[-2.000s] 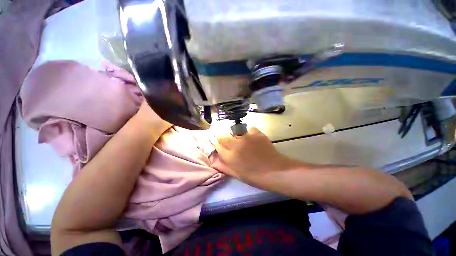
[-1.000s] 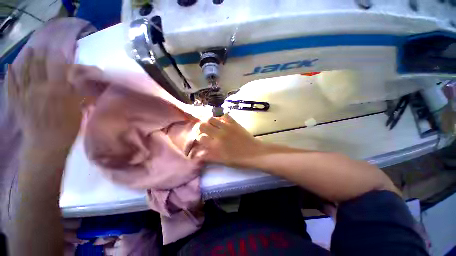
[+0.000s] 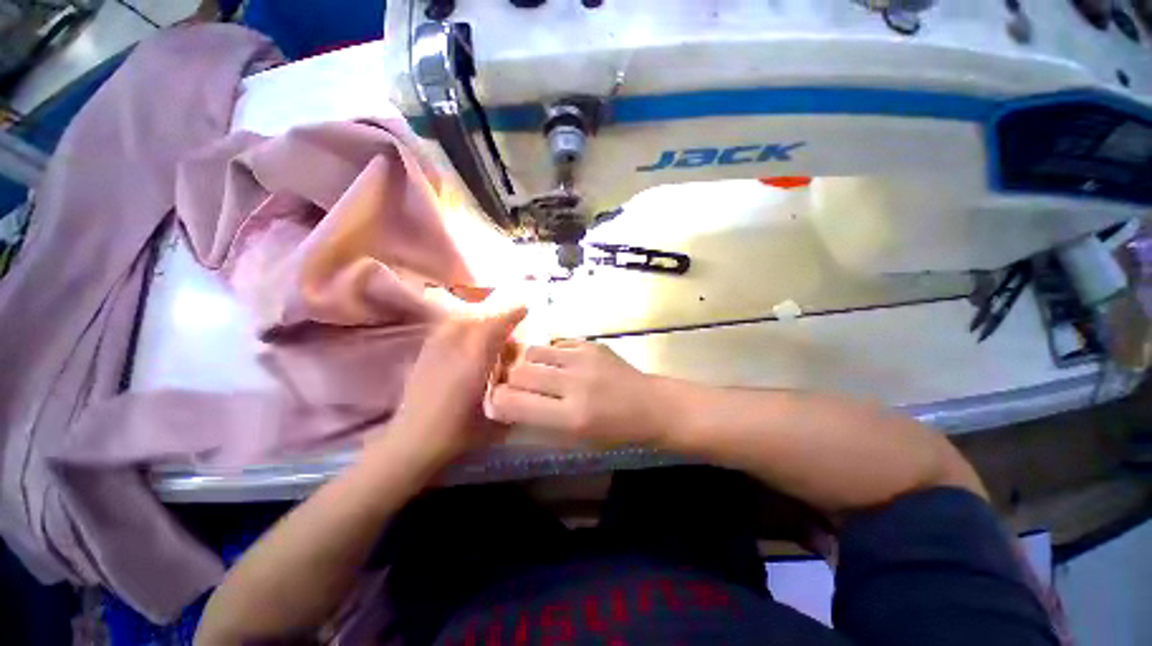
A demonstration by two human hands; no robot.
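The pink garment panel (image 3: 366, 240) lies bunched on the white table left of the needle. My left hand (image 3: 457, 366) and my right hand (image 3: 569, 394) are close together just in front of the presser foot (image 3: 570, 252). Both hold an edge of the pink cloth between their fingers. The cloth edge is partly hidden by the fingers and washed out by lamp glare. The sewing machine (image 3: 758, 126) with its blue stripe stands behind the hands. Black thread snips (image 3: 642, 259) lie flat right of the needle.
Long pink folds (image 3: 76, 278) hang over the left table edge. A small white chip (image 3: 788, 309) lies on the bed at right. Dark scissors or trimmers (image 3: 1001, 303) lie at the far right. Blue material shows below the table at lower left.
My left hand has come from the far left to beside my right hand. Both hands are now in front of the presser foot. The pink cloth is spread further left.
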